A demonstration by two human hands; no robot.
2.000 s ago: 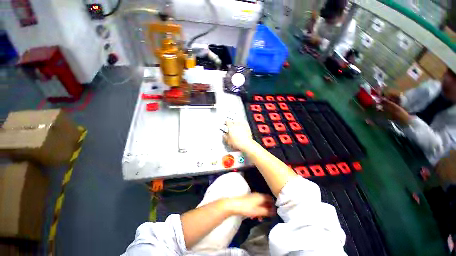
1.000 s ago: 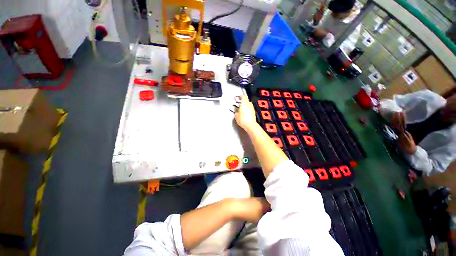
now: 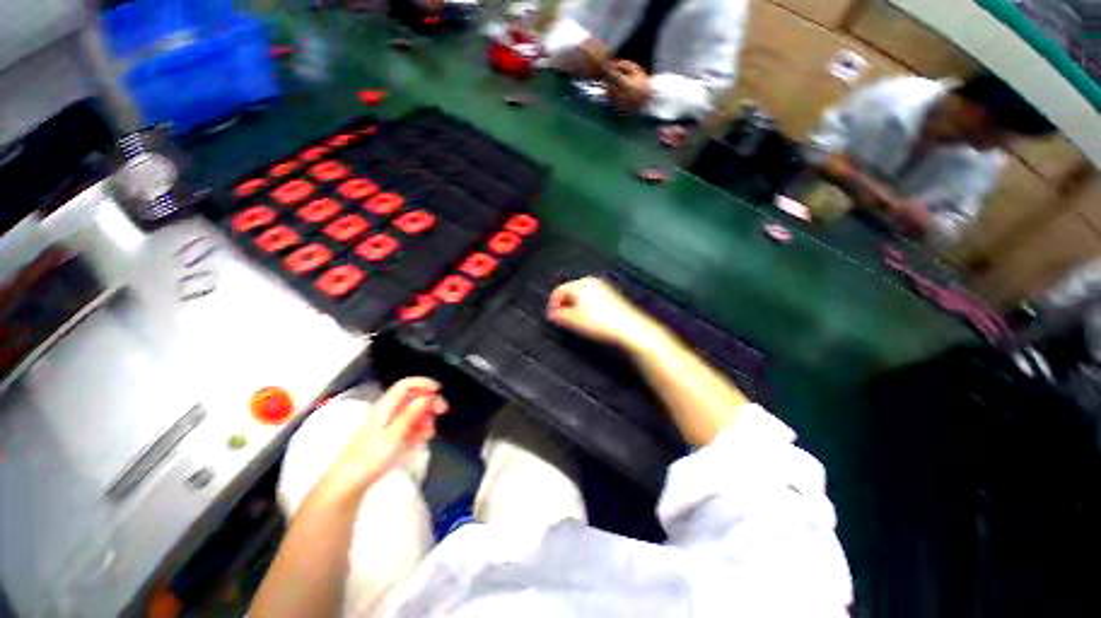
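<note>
The view is blurred. My left hand (image 3: 384, 437) is over my lap with its fingers around a small red housing (image 3: 420, 413), partly hidden by the fingers. My right hand (image 3: 592, 309) is over a black tray (image 3: 531, 350) on the right, its fingers curled in; whether it holds anything cannot be told. Another black tray (image 3: 465, 169) beyond it on the left holds rows of red housings (image 3: 347, 227) with pale-edged openings. A row of red housings (image 3: 479, 266) lies along the near right side of that tray.
The white machine table (image 3: 284, 344) is at left, with a red stop button (image 3: 272, 404), thin dark outlines (image 3: 196, 285) and a fan (image 3: 147, 181). A blue bin (image 3: 193, 73) stands behind. Two people in white coats (image 3: 712, 54) sit across the green bench (image 3: 628, 199).
The view has swung right. My right hand has left the white table and is over the black tray. My left hand has come up into clearer view with a red housing.
</note>
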